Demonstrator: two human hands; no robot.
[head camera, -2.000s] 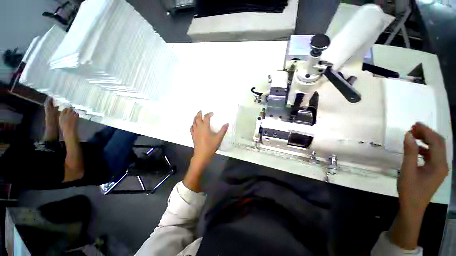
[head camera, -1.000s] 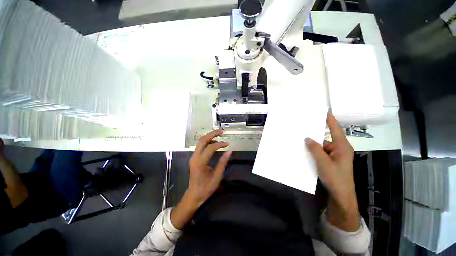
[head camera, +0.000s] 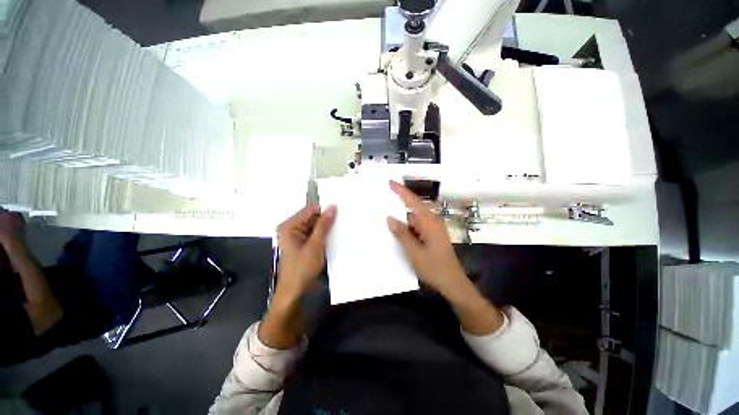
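Observation:
A plain white booklet (head camera: 363, 247) lies at the near table edge, in front of the industrial sewing machine (head camera: 385, 134), with its near part reaching over the edge. My left hand (head camera: 303, 243) holds its left side, thumb on top. My right hand (head camera: 425, 243) rests on its right side, with the index finger stretched toward the machine head. The booklet's far edge lies at the dark metal working area and covers part of it. A low white pile (head camera: 277, 174) lies on the table left of the head.
Tall white stacks (head camera: 121, 105) stand at far left. A flat white pile (head camera: 585, 126) lies on the right of the machine bed. A lever handle (head camera: 470, 85) angles from the head. Side stacks (head camera: 693, 324) are at lower right. A seated person's arm (head camera: 28, 275) shows at left.
The booklet has moved left from the right of the head to in front of it and turned straighter. My left hand, empty before, now holds its left side. My right hand moved left with it.

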